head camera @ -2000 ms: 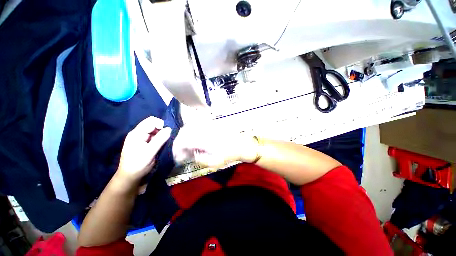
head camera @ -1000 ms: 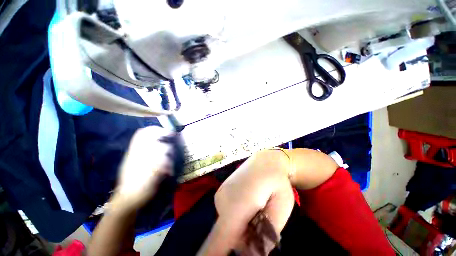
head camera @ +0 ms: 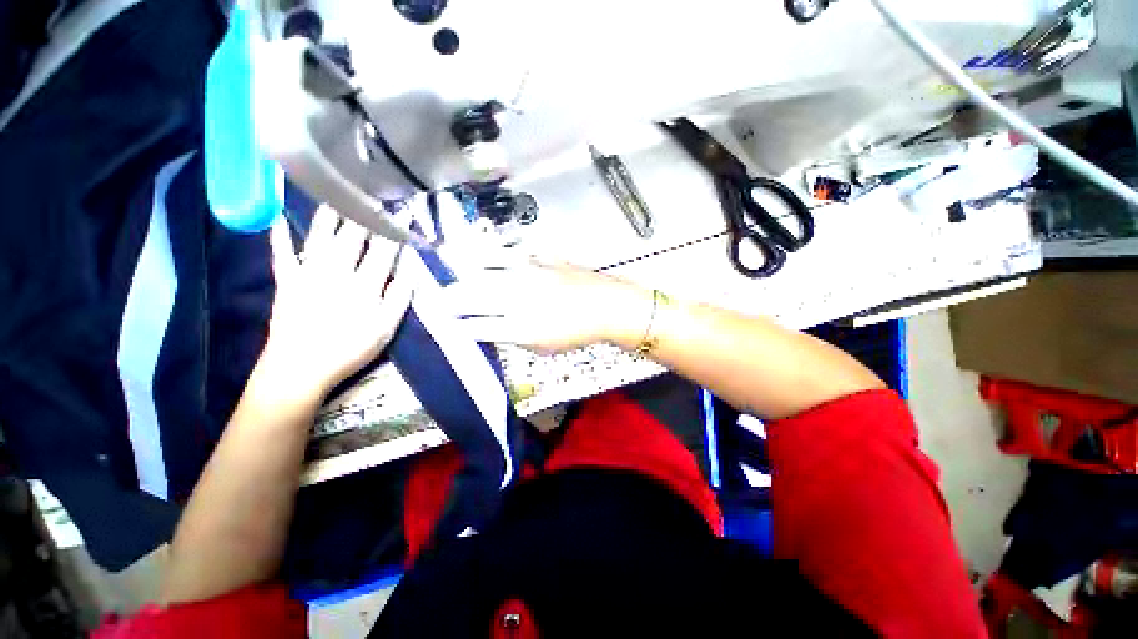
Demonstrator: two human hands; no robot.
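Observation:
A navy-and-white strip (head camera: 452, 362) runs from the needle area of the white sewing machine (head camera: 587, 63) over the table edge towards my lap. My left hand (head camera: 335, 300) lies flat with fingers spread on the navy cloth, left of the strip. My right hand (head camera: 518, 303) lies on the strip's right side near the presser foot (head camera: 428, 222); whether its fingers grip the strip is unclear. The large navy garment (head camera: 75, 262) with a white stripe (head camera: 150, 337) spreads at the left. The needle tip is not clear.
Black shears (head camera: 756, 212) and a small slim metal tool (head camera: 622, 190) lie right of the needle. A light-blue plastic piece (head camera: 240, 137) is at the head's left end. Below the table are a blue-rimmed bin (head camera: 711, 437), a cardboard box (head camera: 1061, 327) and red crates (head camera: 1061, 424).
My right hand has come up from my lap to the strip near the needle. My left hand has flattened on the cloth. The strip and small metal tool now show; the view has shifted.

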